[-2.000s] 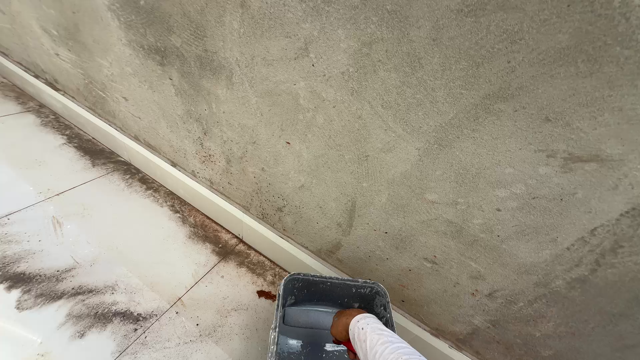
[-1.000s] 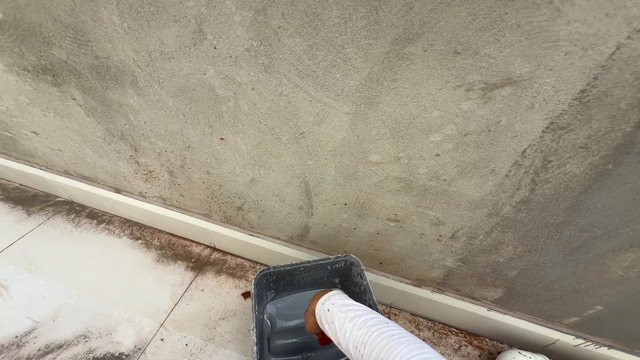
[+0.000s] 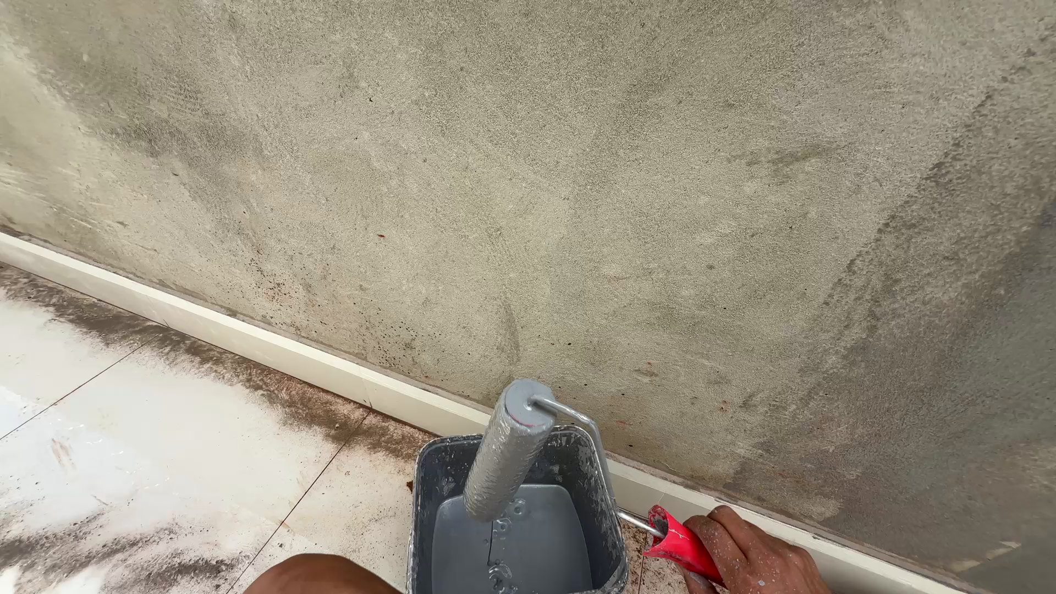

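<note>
My right hand (image 3: 755, 553), spotted with paint, grips the red handle of a paint roller (image 3: 507, 450) at the lower right. The roller's sleeve, coated in wet grey paint, is tilted over a dark plastic bucket (image 3: 421, 511), and its wire frame curves past the bucket's right side. Grey paint (image 3: 540, 549) lies in the bucket, with drips and ripples on its surface. Behind stands a rough cement-plastered wall (image 3: 561, 206). My left hand is out of the frame.
A cream skirting board (image 3: 330, 369) runs along the foot of the wall. White floor tiles (image 3: 198, 437) bear dark dirt. A bare knee (image 3: 322, 575) shows at the bottom edge. The wall at right has a darker grey area (image 3: 982, 429).
The roller has come up out of the bucket, where the hand was reaching down a second ago. The white-sleeved arm no longer shows across the bucket.
</note>
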